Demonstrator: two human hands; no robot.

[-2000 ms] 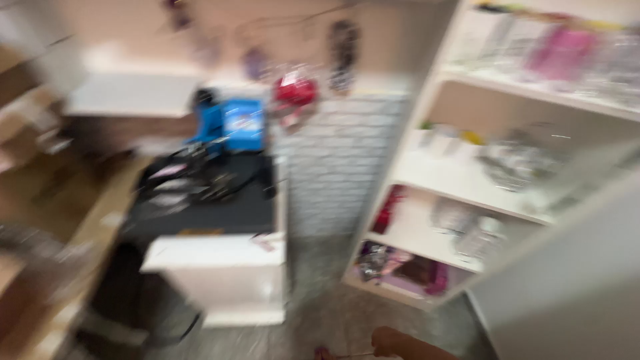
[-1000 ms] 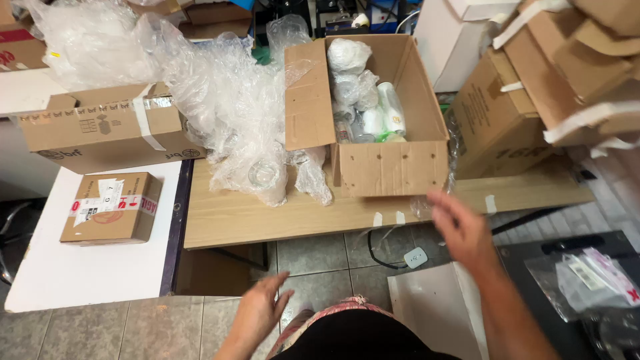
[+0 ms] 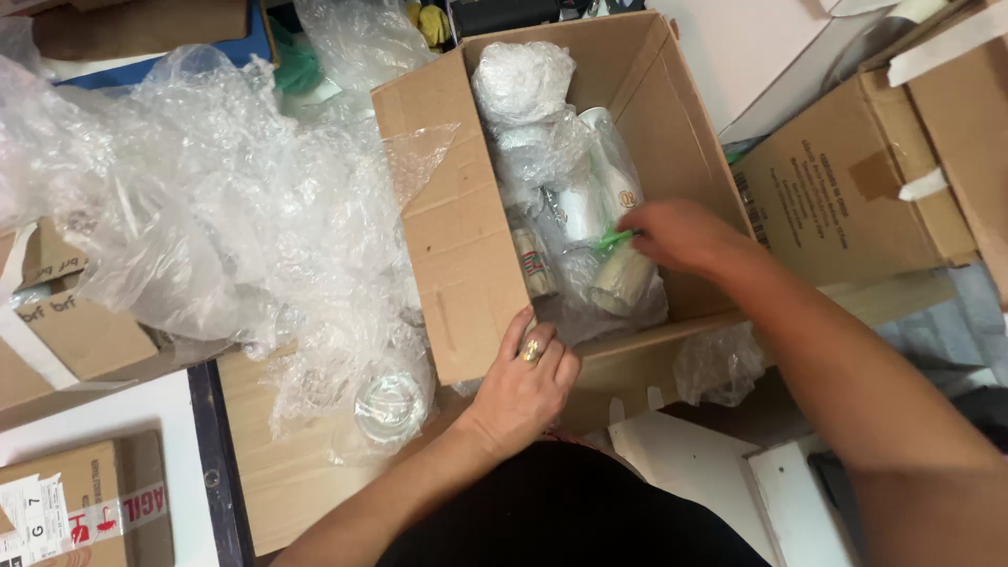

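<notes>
An open cardboard box stands on the wooden table, holding bubble-wrapped items, white cylindrical containers in clear plastic and a beige cylindrical item. My left hand, with a ring on one finger, grips the box's near edge beside the folded-out flap. Inside the box, my right hand reaches from the right; its fingertips are at a bright green piece by the beige item. Whether they grip it cannot be told. Another small container with a coloured print lies near the left wall.
Crumpled bubble wrap heaps up left of the box, with a round clear item at its near end. A taped carton sits on a white surface at the lower left. Another large cardboard box stands at the right.
Both hands were apart from the box a second ago; now the left is on its near edge and the right is inside. The view has moved closer to the box.
</notes>
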